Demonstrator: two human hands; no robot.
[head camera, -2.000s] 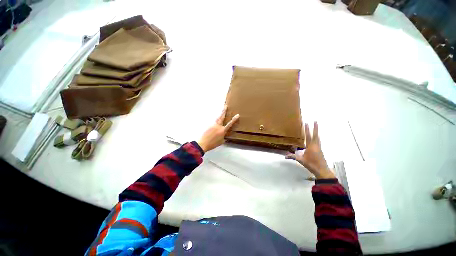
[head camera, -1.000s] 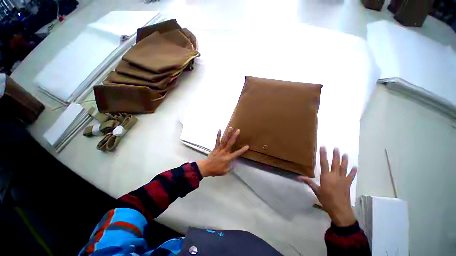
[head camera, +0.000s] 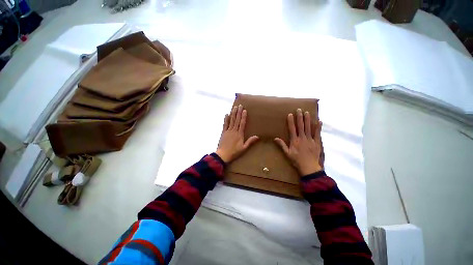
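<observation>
A brown handbag (head camera: 267, 155) lies flat in front of me, with a small metal fitting near its lower edge. My left hand (head camera: 235, 135) rests flat on its left part, fingers spread and pointing away from me. My right hand (head camera: 302, 142) rests flat on its right part, fingers also spread. Both palms are down and neither hand grips anything. White tissue sheets (head camera: 194, 129) lie under and around the bag. The inside of the bag is hidden.
Overlapping brown bags (head camera: 122, 77) lie at left, with rolled olive straps (head camera: 78, 178) and white cards (head camera: 23, 171) below them. White sheet stacks lie at far left (head camera: 39, 77) and right (head camera: 420, 67). A white paper block (head camera: 404, 246) is at lower right. Brown bags (head camera: 402, 9) stand at the far edge.
Both hands have moved from the bag's lower corners up onto its front and now lie flat on it. The right hand has come down onto the bag. The camera view has shifted.
</observation>
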